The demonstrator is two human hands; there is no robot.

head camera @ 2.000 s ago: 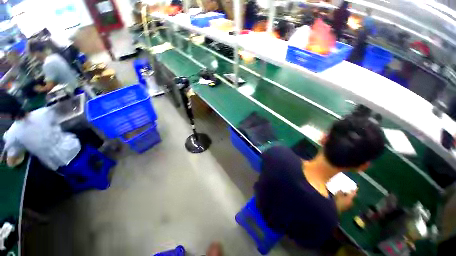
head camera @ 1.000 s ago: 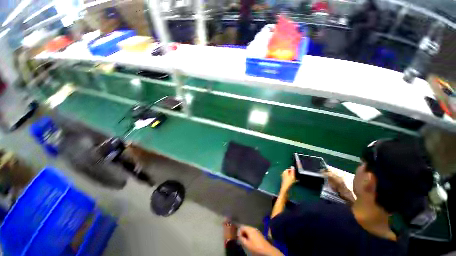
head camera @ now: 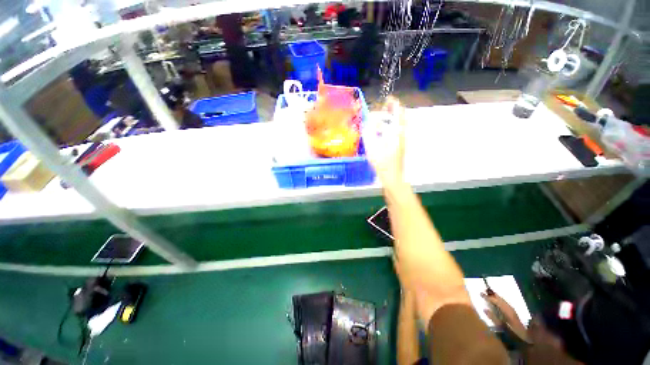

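Observation:
My right hand [head camera: 385, 139] is stretched out over the white shelf, at the right side of a blue crate [head camera: 324, 176]. The hand is washed out by glare, so its fingers, and whether it holds anything, cannot be told. The crate holds an orange-red bag [head camera: 333, 128] and white plastic [head camera: 292, 127]. Dark flat panels [head camera: 354, 329] lie on the green bench below, at the lower middle. My left hand is not in view.
A seated person [head camera: 606, 321] at the lower right has a hand on white paper [head camera: 517, 296]. Another forearm shows beside mine. Framed panels [head camera: 120, 248] lie under the shelf. A shelf post [head camera: 107, 203] stands left. The shelf also bears a bottle [head camera: 526, 105] and a black phone-like object [head camera: 578, 150].
The view has turned right and come closer to the shelf and bench. My right arm now reaches up to the crate. The seated person's hand is now at the paper.

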